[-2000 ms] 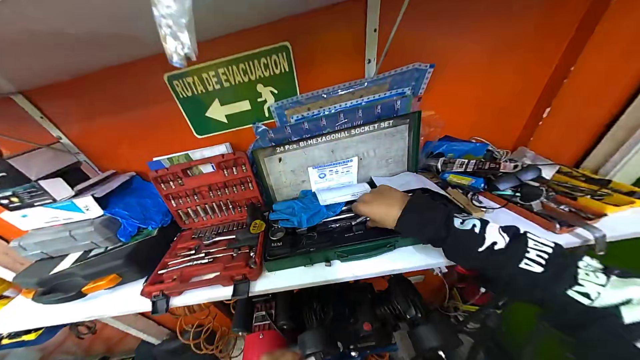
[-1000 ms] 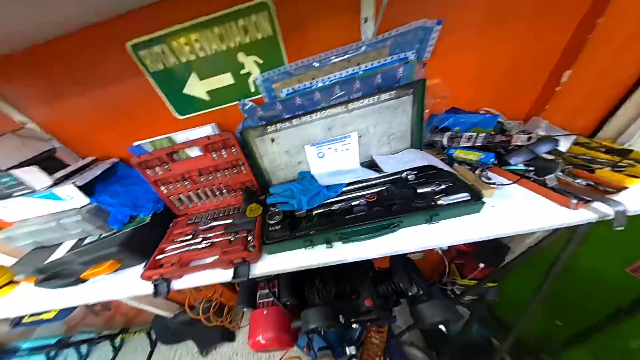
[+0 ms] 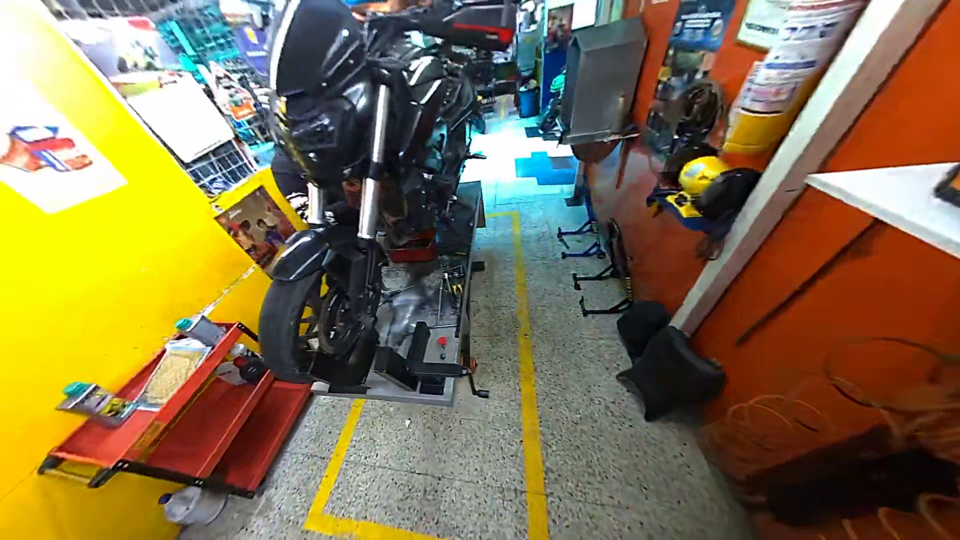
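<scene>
Neither my left hand nor my right hand shows in the view now. A black motorcycle [image 3: 330, 135] stands upright on a grey metal lift platform [image 3: 439, 367], its front wheel [image 3: 285, 330] toward me beside a black wheel clamp [image 3: 412, 360]. Several hand tools [image 3: 454, 283] lie on the platform next to the motorcycle, near a red tray [image 3: 412, 249]. What my hands hold or touch is out of sight.
A red tool cart [image 3: 217, 427] with bottles stands at the left by a yellow wall. Blue-and-black stands [image 3: 600, 300] and a black motorcycle seat [image 3: 675, 367] are along the right wall. A white shelf [image 3: 892, 199] juts in at the right. Yellow lines [image 3: 525, 352] mark the floor.
The view has swung away from the shelf with the socket sets to the motorcycle and walkway. My hand, over the green socket case two seconds ago, is out of view.
</scene>
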